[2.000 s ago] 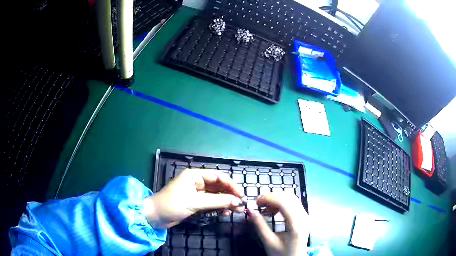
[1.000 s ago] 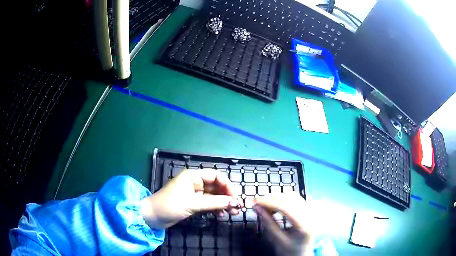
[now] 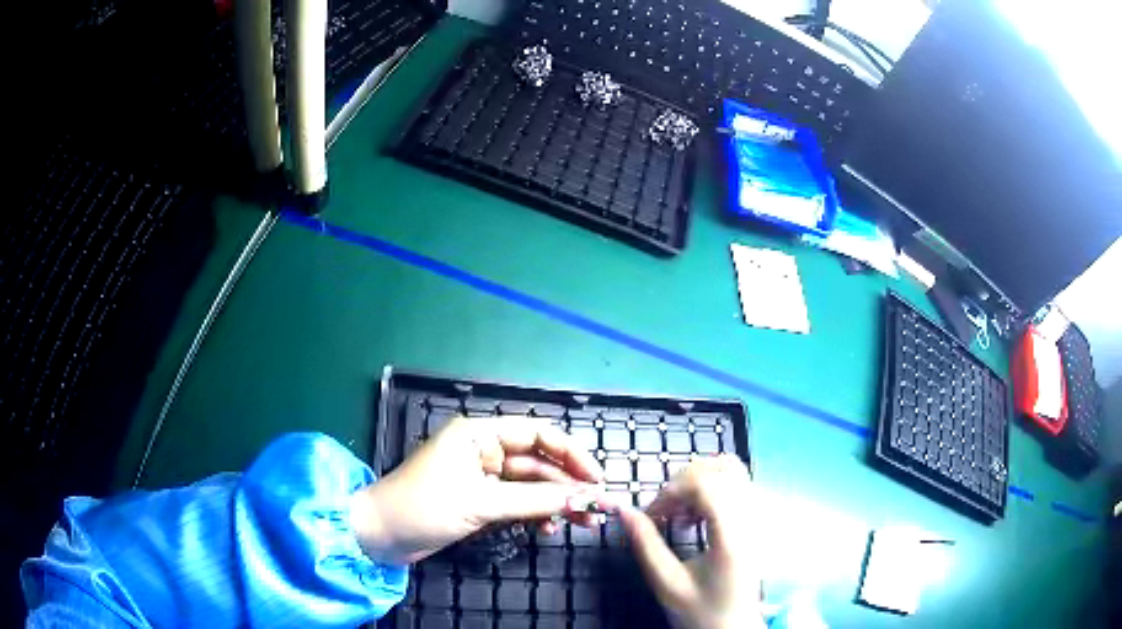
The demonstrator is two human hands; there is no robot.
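The black working tray [image 3: 566, 396] with a grid of pockets lies under both hands. My left hand [image 3: 480, 485] is above its middle, palm turned inward, with a small metal part [image 3: 593, 506] between thumb and fingertips. My right hand [image 3: 699, 541] is just right of it, its fingertips close to that part; whether they hold anything is too blurred to tell. Some dark, speckled small parts [image 3: 502, 541] show below my left hand; whether they lie in the hand or on the tray is unclear.
The far tray [image 3: 541, 154] carries three silvery part piles [image 3: 599, 89]. A blue bin [image 3: 778, 168] and a white card [image 3: 771, 288] are right of it. The right-hand tray [image 3: 945, 406], a red box [image 3: 1043, 378], a pale pad [image 3: 892, 569] and a monitor [image 3: 984, 148] stand right. Pale tubes [image 3: 305, 98] rise at left.
My right hand moved slightly away a second ago and is now back beside my left fingertips, more curled. My left hand has stayed nearly still.
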